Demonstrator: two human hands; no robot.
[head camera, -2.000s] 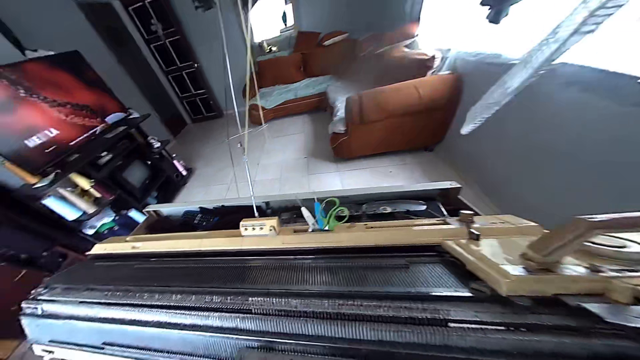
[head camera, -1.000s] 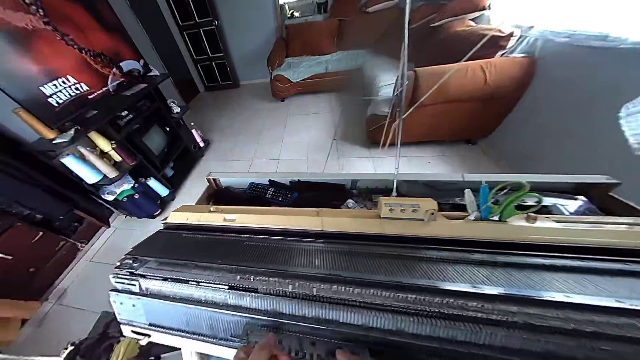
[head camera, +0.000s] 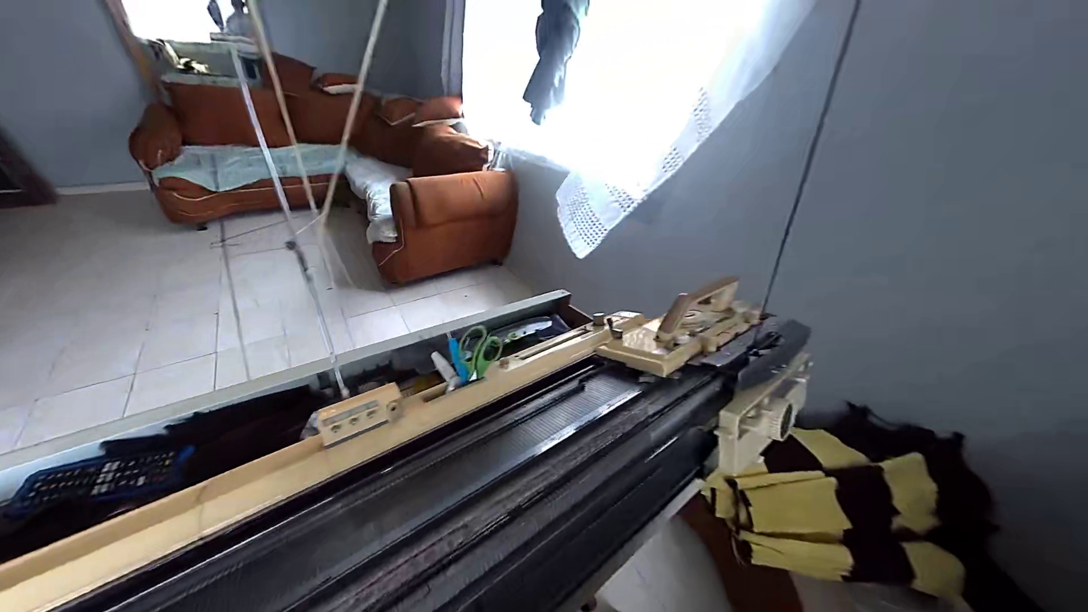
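Note:
Neither of my hands shows in the head view now. A knitting machine's long needle bed runs diagonally from the lower left to the right. Its cream carriage, with a raised handle, sits at the far right end, where a dark yarn strand hangs down to it. A cream block with several holes stands on the back rail, under a thin upright rod. Green-handled scissors and a blue-handled tool stand in the tray behind the rail.
Yellow and dark striped knitted fabric lies beyond the machine's right end. A tray behind the machine holds a blue basket-like item and dark material. Orange sofas stand across the tiled floor, near a window with a white curtain.
The view has swung right, bringing the striped fabric into sight. Fingers seen at the front edge of the machine one second ago are out of view.

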